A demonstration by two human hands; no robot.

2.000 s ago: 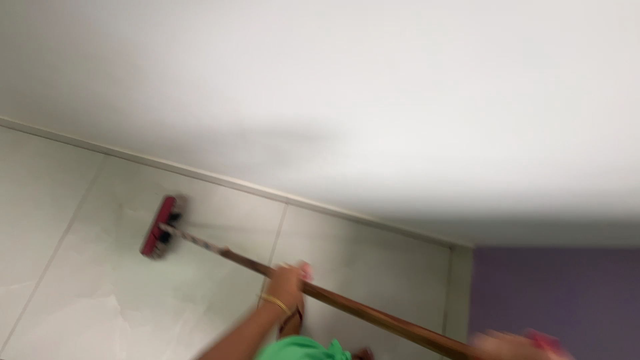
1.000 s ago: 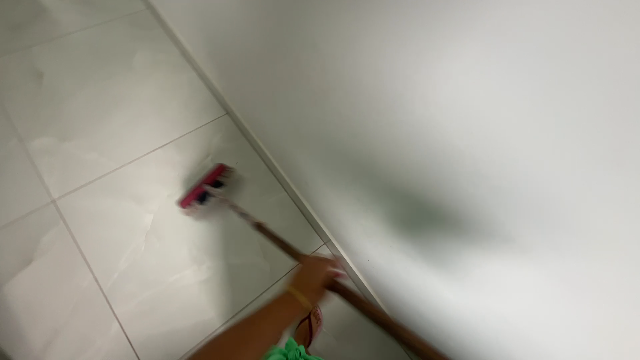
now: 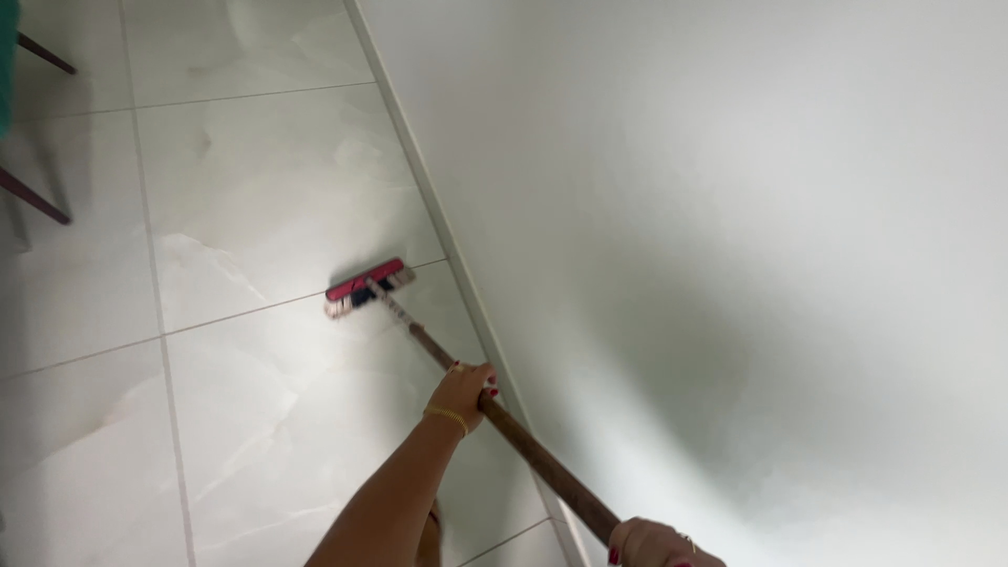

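A broom with a red head [image 3: 365, 280] and pale and dark bristles rests on the tiled floor, close to the baseboard. Its brown wooden handle [image 3: 543, 461] runs down to the lower right. My left hand [image 3: 465, 391], with a gold bracelet at the wrist, is closed around the lower part of the handle. Farther up, near the bottom edge of the view, my right hand [image 3: 657, 543] grips the handle's upper end; part of this hand is cut off by the frame.
A white wall [image 3: 709, 236] fills the right side, with a pale baseboard [image 3: 429, 189] along its foot. Large glossy tiles [image 3: 260, 173] cover the floor. At the upper left stand dark furniture legs [image 3: 35, 195] beside a green surface [image 3: 8, 67].
The view has turned strongly; the purple area seen two seconds ago is out of view, and furniture legs now show. Both hands remain on the broom, whose head has changed its angle to the baseboard.
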